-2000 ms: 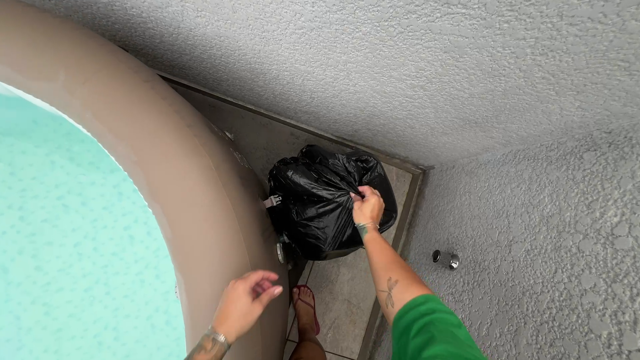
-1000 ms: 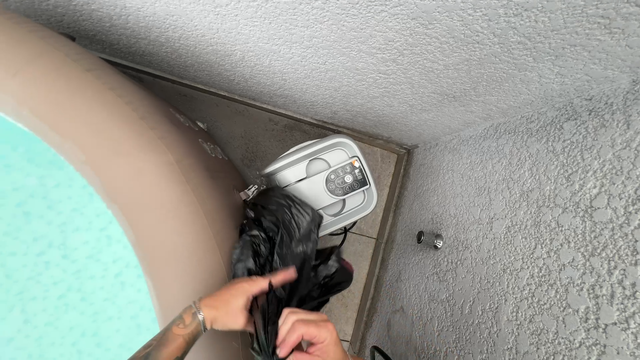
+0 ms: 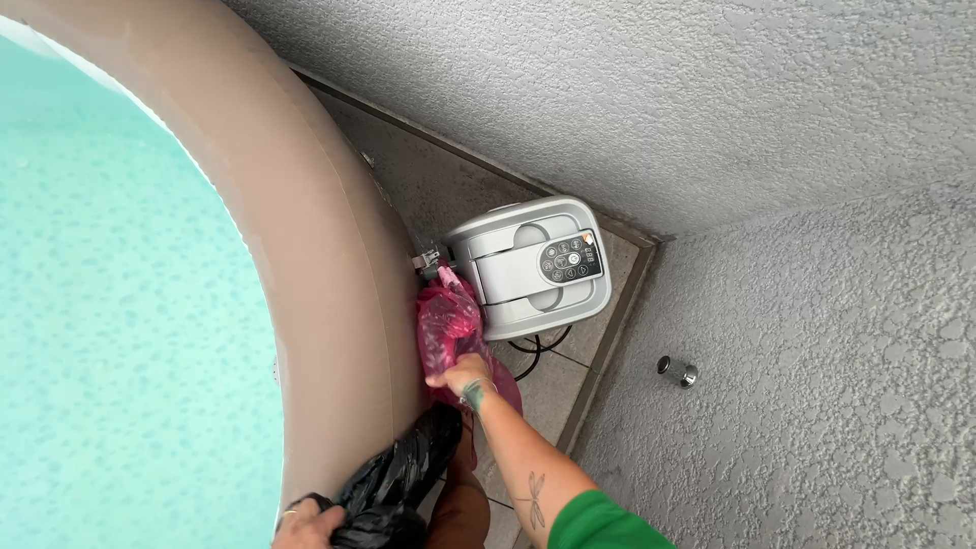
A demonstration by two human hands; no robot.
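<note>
My right hand (image 3: 463, 375) grips a translucent pink plastic bag (image 3: 450, 316), which lies between the hot tub's side and a grey pump unit. At the bottom edge, my left hand (image 3: 309, 524) holds a crumpled black plastic bag (image 3: 408, 465) against the tub wall; part of that hand is cut off by the frame. The pump unit (image 3: 511, 267) stands uncovered in the corner, its button panel (image 3: 570, 258) facing up. Beside the pink bag's upper end, a buckle and strap (image 3: 427, 261) join the unit's side to the tub.
The beige inflatable hot tub (image 3: 335, 229), filled with water (image 3: 137, 305), takes up the left. Textured grey walls (image 3: 801, 343) meet behind the pump. A metal fitting (image 3: 677, 371) sticks out from the wall. Black cables (image 3: 537, 354) lie on the tiled floor (image 3: 553, 393) near my leg (image 3: 461, 503).
The black bag, over the pump unit two seconds ago, is off it and has moved down beside the tub with my left hand. My right hand has gone from the black bag to the pink one.
</note>
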